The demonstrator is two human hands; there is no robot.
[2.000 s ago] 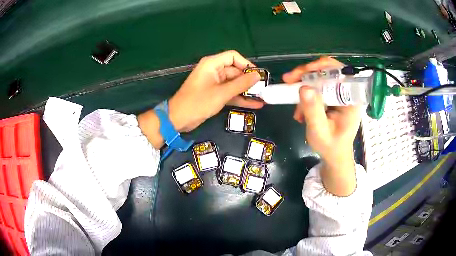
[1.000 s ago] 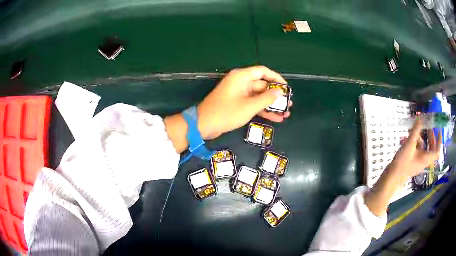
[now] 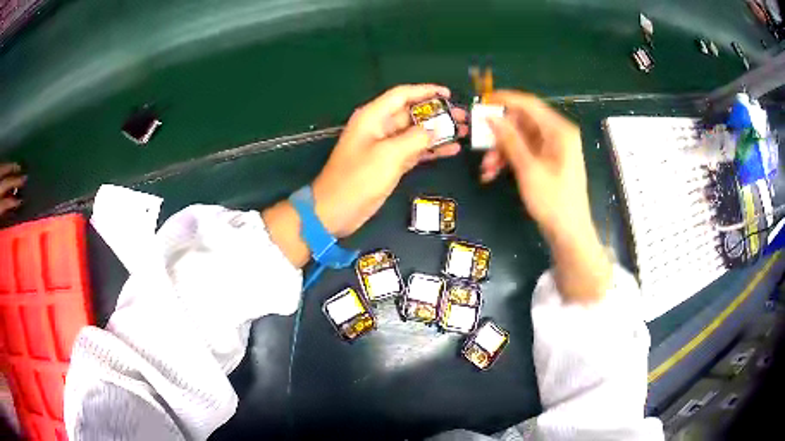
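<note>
My left hand (image 3: pixel 374 155) holds an open smartwatch housing (image 3: pixel 433 121) with gold-orange and white showing inside; the thumb lies at its lower edge. My right hand (image 3: pixel 547 159) pinches a small white battery (image 3: pixel 487 126) with a gold-brown tail pointing up, just right of the held housing and apart from it. The right hand is slightly blurred. Several open housings (image 3: pixel 423 298) lie in a cluster on the dark green surface below the hands. One more housing (image 3: pixel 433 214) lies just above the cluster.
A red compartment tray (image 3: pixel 45 267) and a white slip (image 3: pixel 126 220) are at the left. A perforated white mat (image 3: pixel 667 207) and a blue item (image 3: pixel 749 129) are at the right. The green belt holds a black square part (image 3: pixel 141 126). Another person's fingers (image 3: pixel 9 186) show at the left edge.
My right hand let go of the syringe at the right, came back to the middle and now holds the white piece with the tail, which lay on the belt. My left hand still holds the housing.
</note>
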